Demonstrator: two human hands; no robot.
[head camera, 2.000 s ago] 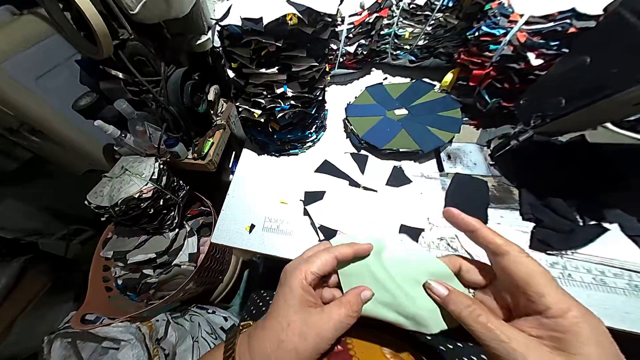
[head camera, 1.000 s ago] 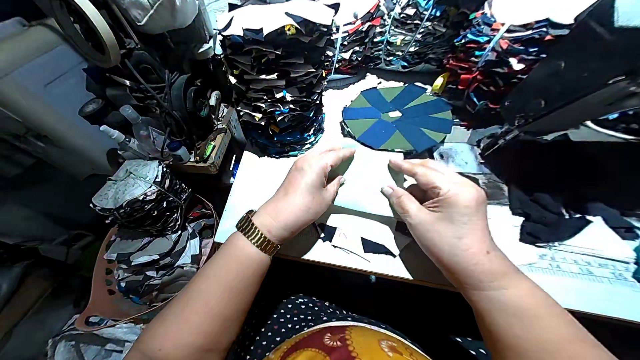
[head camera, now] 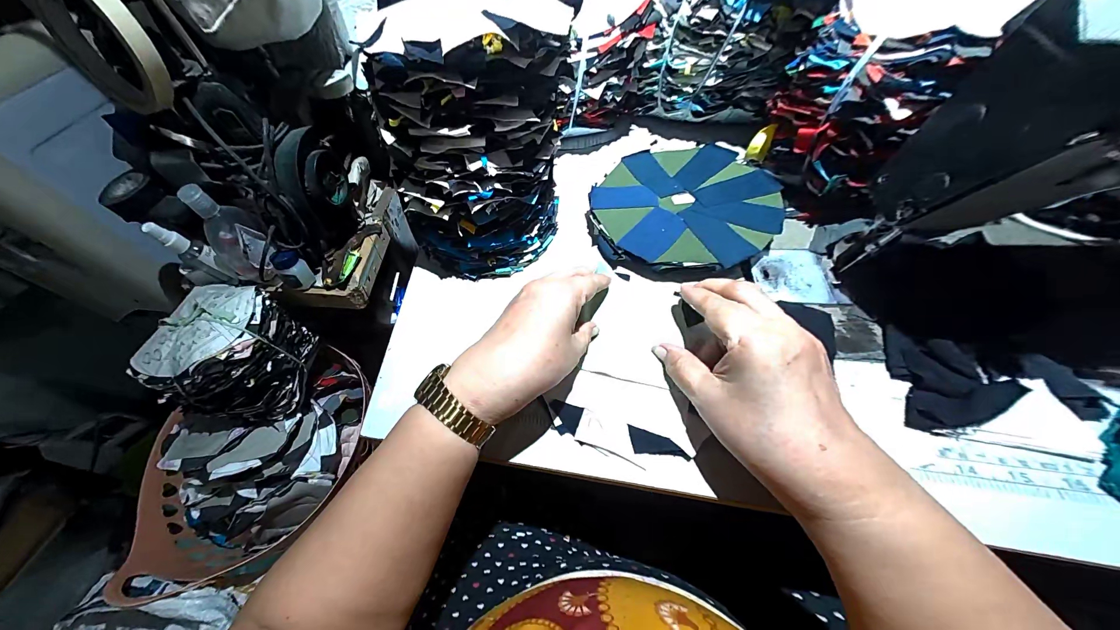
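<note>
My left hand (head camera: 538,341), with a gold-coloured watch (head camera: 453,408) on the wrist, rests over a pale, overexposed piece of cloth (head camera: 626,350) on the white table. Across from it my right hand (head camera: 757,367) is over the other side of that piece, thumb and fingers apart. Glare hides the piece's outline, and whether either hand grips it cannot be told. Dark fabric scraps (head camera: 658,442) lie nearer the table's front edge. Just beyond the hands sits a round stack topped with blue and olive fabric wedges (head camera: 647,232).
Tall stacks of dark fabric pieces (head camera: 472,149) and tied bundles (head camera: 840,105) stand behind. At right are a dark machine (head camera: 989,122) and black cloth (head camera: 954,385). At left are bottles (head camera: 232,232), a small box (head camera: 350,284) and a pink basket (head camera: 149,516) holding bundles.
Two seconds ago both hands held a pale green cloth piece near my lap; they have since moved forward over the table. Since one second ago the hands have hardly moved.
</note>
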